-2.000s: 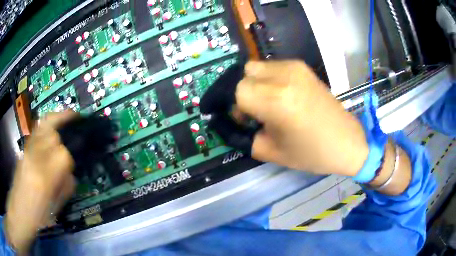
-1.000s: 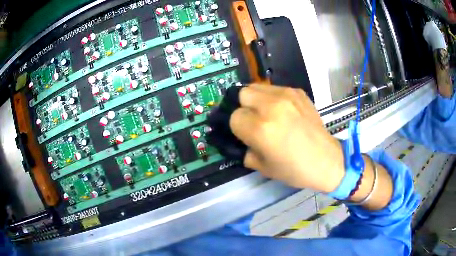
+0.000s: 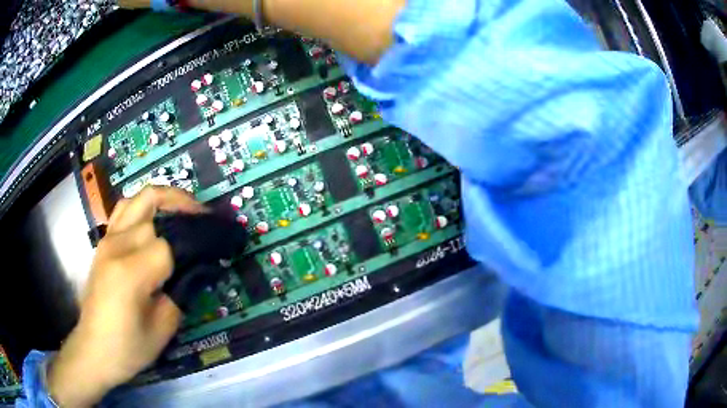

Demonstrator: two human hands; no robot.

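Note:
The black carrier (image 3: 351, 315) holds rows of small green circuit boards (image 3: 275, 199) with round white-and-red capacitors on them. My left hand (image 3: 131, 279), black cots on its fingers, is over the lower left boards; the fingertips are blurred and anything between them is hidden. My right arm reaches across the top of the picture to the upper left. My right hand (image 3: 137, 2) is almost wholly cut off by the top edge, with only a sliver past the light blue wrist strap showing. Its fingers are out of the picture.
A bin heaped with small silver parts (image 3: 48, 44) is at the upper left, beside a green mat (image 3: 92, 68). An orange-brown bar (image 3: 96, 194) is at the carrier's left end. A metal rail (image 3: 398, 339) runs along its near side. My blue right sleeve (image 3: 558, 159) covers the carrier's right end.
My right hand has left the right-hand boards and moved up and left to the top edge. My left hand has come back over the left boards. The carrier appears further right in view.

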